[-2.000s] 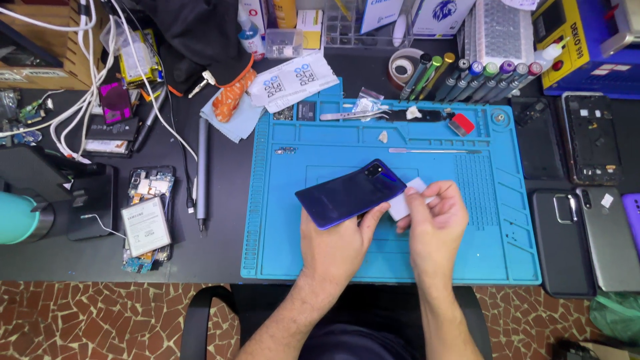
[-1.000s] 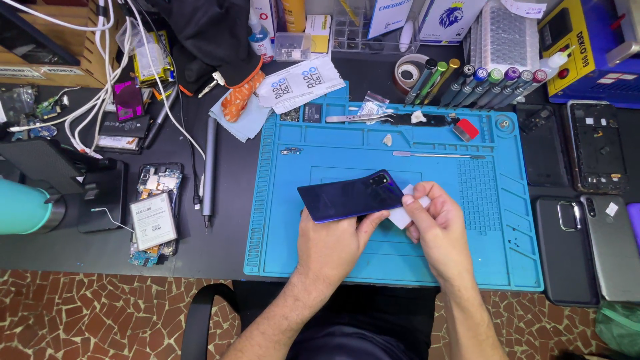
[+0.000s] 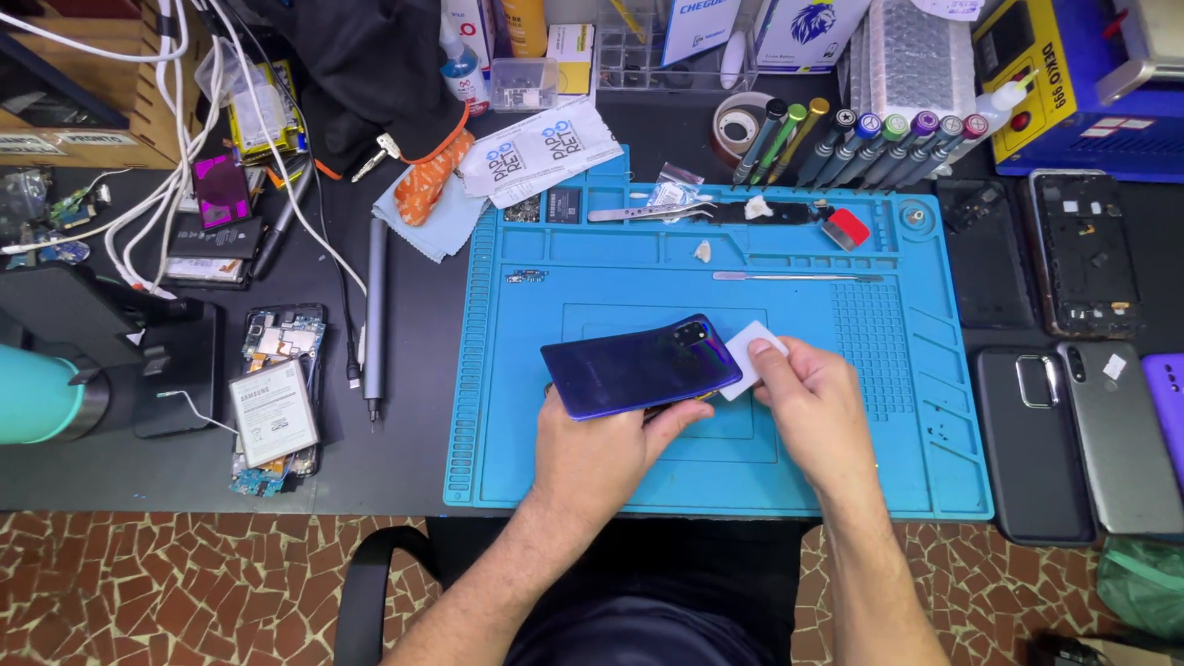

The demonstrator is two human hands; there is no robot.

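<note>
A dark blue smartphone (image 3: 638, 365) with its back and camera bump facing up lies tilted in my left hand (image 3: 606, 449), whose thumb shows along the near edge while the other fingers are hidden beneath. My right hand (image 3: 805, 393) pinches a thin white plastic card (image 3: 751, 356) between thumb and fingers, its edge against the camera end of the phone. Whether the card is inserted in a seam cannot be told. Both hands are above a blue silicone repair mat (image 3: 518, 444). A metal spudger (image 3: 795, 277), tweezers (image 3: 652, 213) and a small circuit board (image 3: 527, 276) rest on the mat.
Several screwdrivers (image 3: 869, 148) stand behind the mat. An opened phone with a loose battery (image 3: 275, 412) and a grey pen-shaped screwdriver (image 3: 376, 324) lie to the left. At the right are a black phone case (image 3: 1034, 444), a grey phone back (image 3: 1119, 435) and a blue-and-yellow machine (image 3: 1064, 92).
The phone stays in my left hand and the card stays in my right hand at the phone's camera end. The view has shifted slightly; nothing else has plainly changed.
</note>
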